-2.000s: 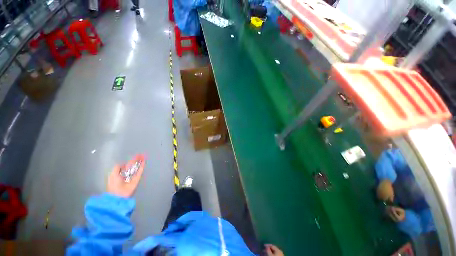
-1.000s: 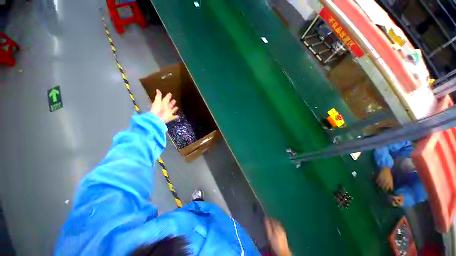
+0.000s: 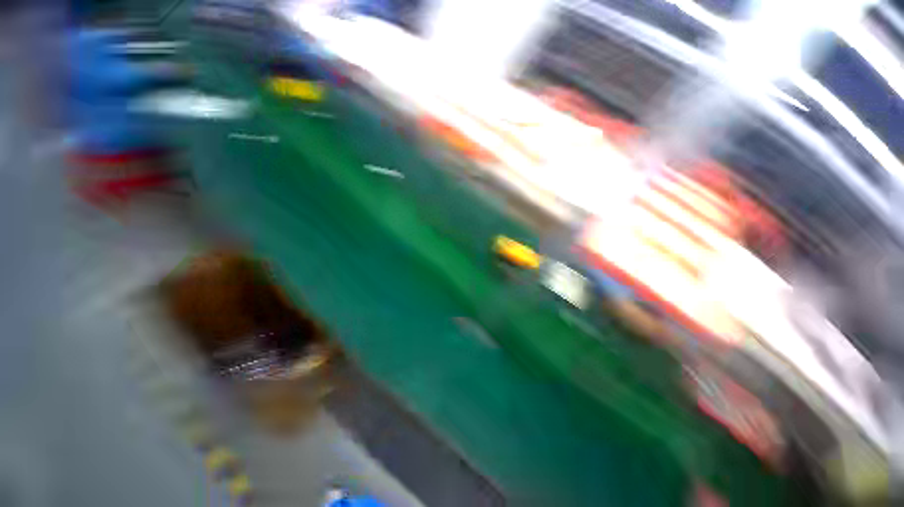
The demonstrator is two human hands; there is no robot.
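Observation:
The whole view is heavily blurred. A brown carton (image 3: 213, 292) stands open on the floor beside the green bench, with silvery parts (image 3: 260, 358) inside it. My left hand is not in view. A faint pinkish blur at the bottom edge, right of the middle, may be my right hand, but I cannot tell, nor whether it holds anything. A bit of blue sleeve or smock (image 3: 357, 500) shows at the bottom edge.
The green bench (image 3: 396, 327) runs diagonally, with a yellow item (image 3: 515, 252) and a whitish item (image 3: 565, 283) on it. A raised shelf carries a salmon tray (image 3: 659, 248). A reddish tray (image 3: 738, 411) lies lower right. A person in blue (image 3: 109, 89) is at upper left.
The view has swung, and everything is smeared. My left hand, which was open over the carton, has left the picture. The carton now shows further left and lower.

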